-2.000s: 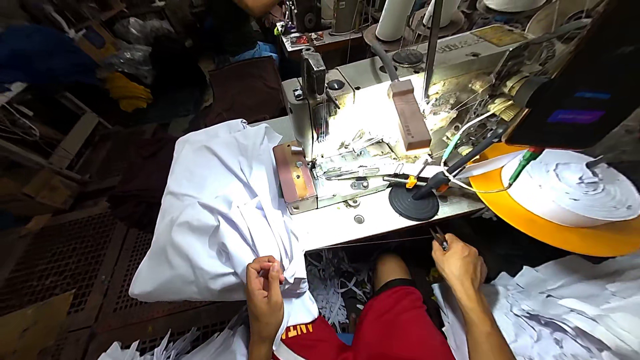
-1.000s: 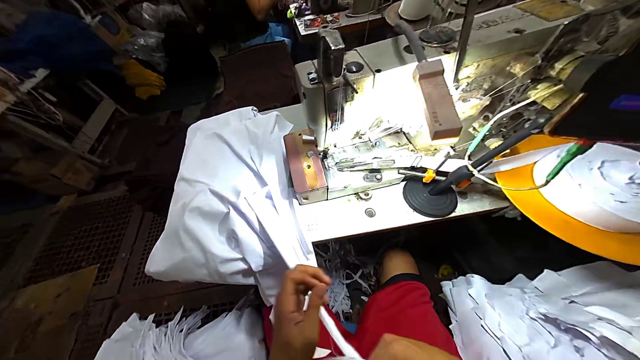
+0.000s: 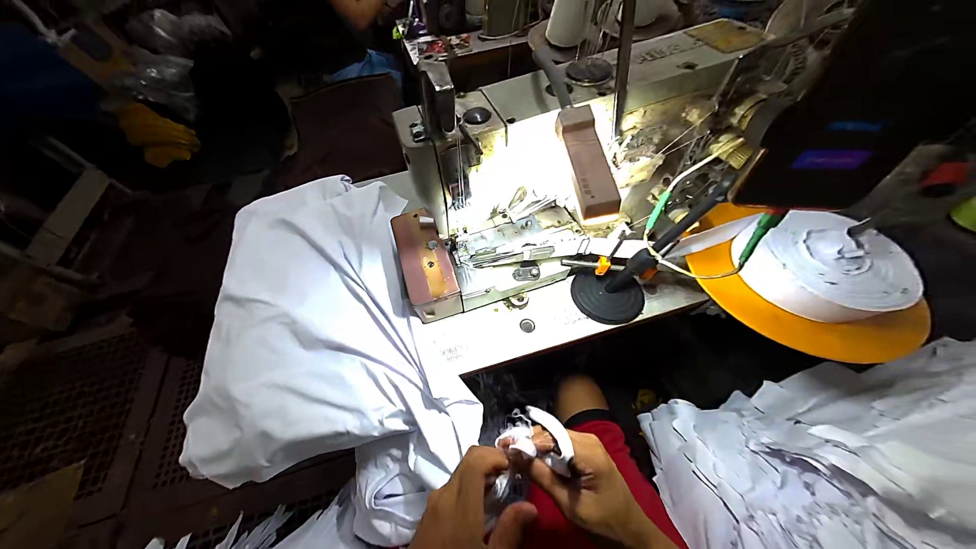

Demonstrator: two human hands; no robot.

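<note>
Both of my hands meet low at the centre, over my lap. My left hand [image 3: 469,499] pinches a narrow white fabric strip [image 3: 518,442] between thumb and finger. Fingers of my right hand [image 3: 587,480] close on the other part of the strip, whose end curls up above them. Whether the snips seen earlier are still in my right hand is hidden. Left of the hands, a large bundle of white fabric [image 3: 305,328] drapes off the left end of the industrial sewing machine [image 3: 526,267] and hangs down beside my left hand.
A roll of white tape [image 3: 831,263] lies on an orange disc [image 3: 839,335] at right. Cut white fabric pieces [image 3: 823,457] pile up at lower right. A black round base [image 3: 608,296] stands on the machine bed, with a dark screen [image 3: 846,107] above it. A person's arm [image 3: 358,11] shows at the top.
My right hand, holding small snips beside the machine edge two seconds ago, has moved left to meet my left hand. The white strip is now gathered between both hands.
</note>
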